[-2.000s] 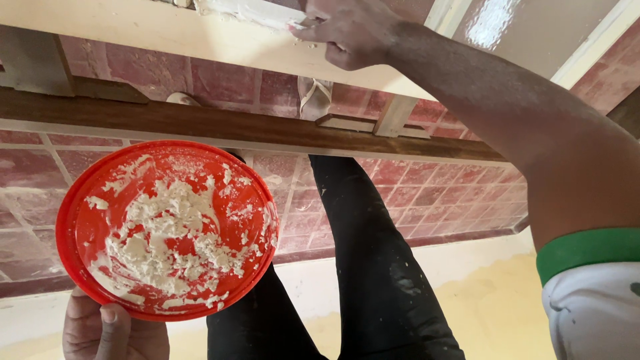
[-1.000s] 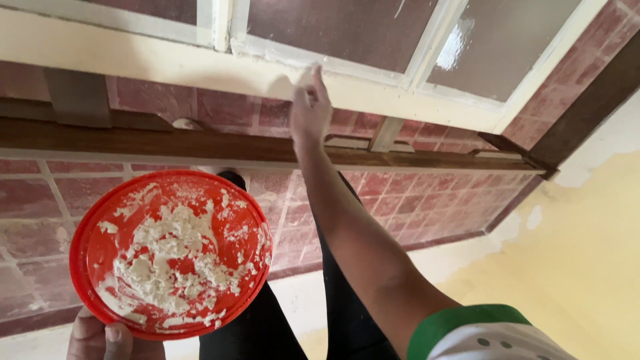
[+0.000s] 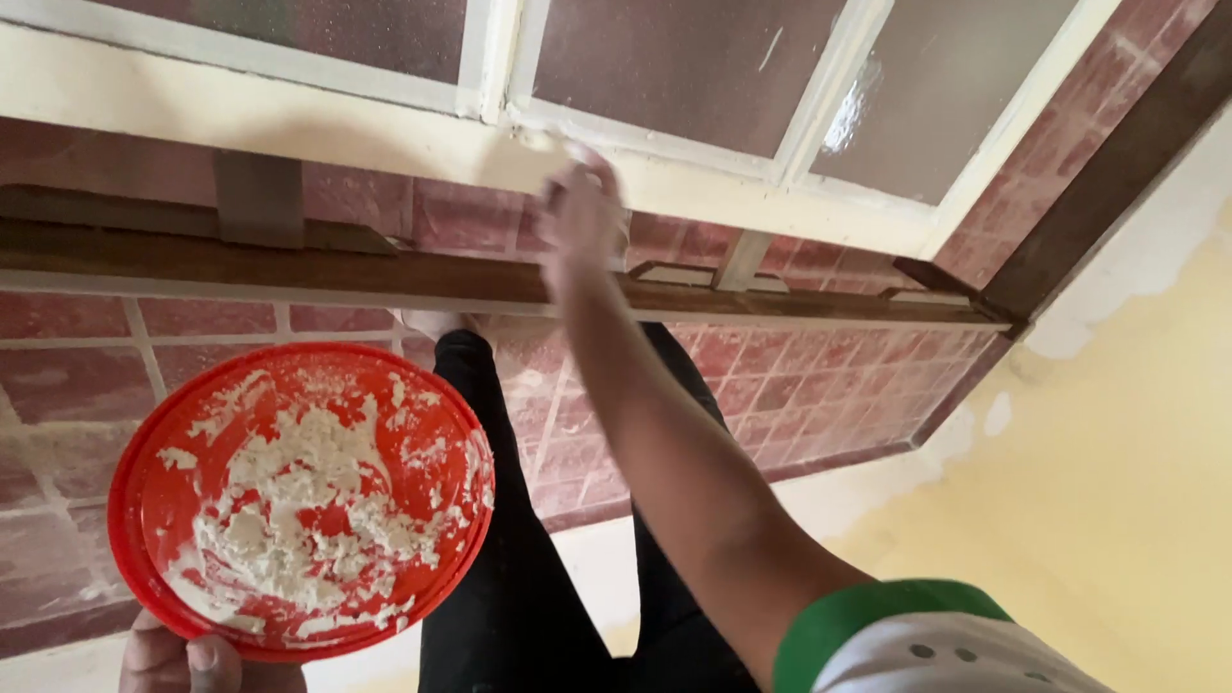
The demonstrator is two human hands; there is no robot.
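My left hand (image 3: 207, 664) grips the lower rim of a round red plastic lid (image 3: 472, 423) at the lower left. Crumbly white putty (image 3: 308, 500) is spread over the lid. My right hand (image 3: 582, 207) is blurred and reaches to the lower rail of a cream-painted window frame (image 3: 693, 192), close below the joint of a glazing bar (image 3: 502, 67). Whether its fingers hold anything cannot be told. White filler (image 3: 664, 141) runs along the edge of the glass pane (image 3: 674, 67) above the hand.
A dark wooden rail (image 3: 433, 279) with upright pieces lies below the window frame. Reddish tiles (image 3: 818, 385) cover the floor beneath. At the right are a dark wooden post (image 3: 1107, 164) and a yellow wall (image 3: 1107, 481) with white patches. My legs in black trousers (image 3: 510, 577) are below.
My right hand was farther along the frame to the left two seconds ago; it is now near the glazing bar joint. My left hand still holds the lid. The view has shifted to the right.
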